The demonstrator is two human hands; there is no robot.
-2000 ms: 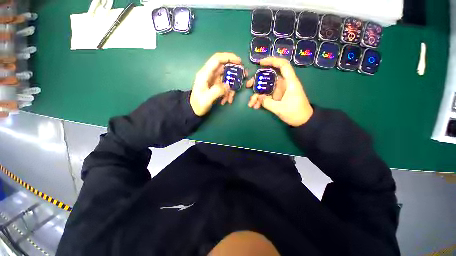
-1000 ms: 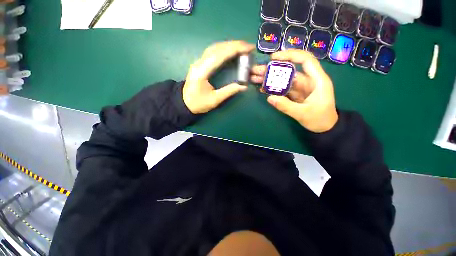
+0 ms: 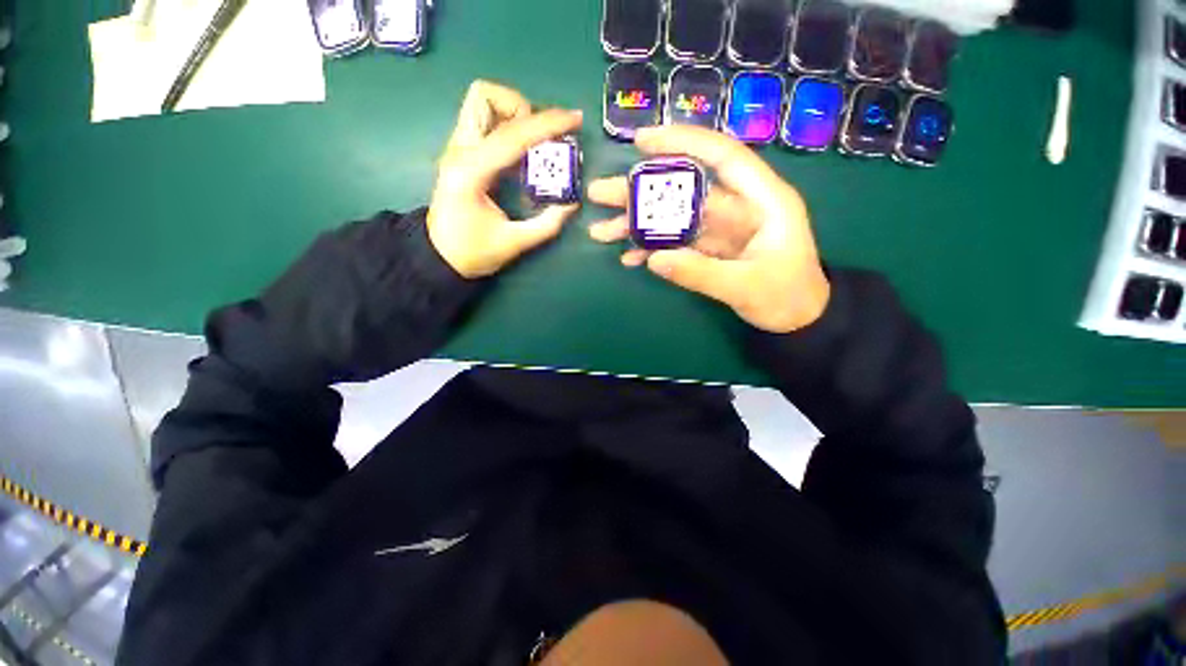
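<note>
My left hand (image 3: 488,182) holds a smartwatch body (image 3: 552,171) between thumb and fingers, its screen showing a white square with dark specks. My right hand (image 3: 748,228) holds another watch body (image 3: 666,203) with a similar white code screen, facing up. The two watches are apart, above the green mat. Two rows of waiting units stand beyond my right hand. The far row (image 3: 758,31) is dark or dim. In the near row, two show "hello", two are lit blue-violet (image 3: 816,112), and two show small blue rings (image 3: 925,128).
Two handled units (image 3: 398,22) with pale screens lie at the far left. A pen (image 3: 202,55) lies on a paper sheet (image 3: 280,65). A small white stick (image 3: 1060,120) lies at right. A white tray (image 3: 1106,293) with dark watches stands at the right edge.
Both held watches went from menu rows to white code screens. The left one was turned edge-on and now faces up. Two waiting units changed from "hello" to blue-violet. The view has shifted.
</note>
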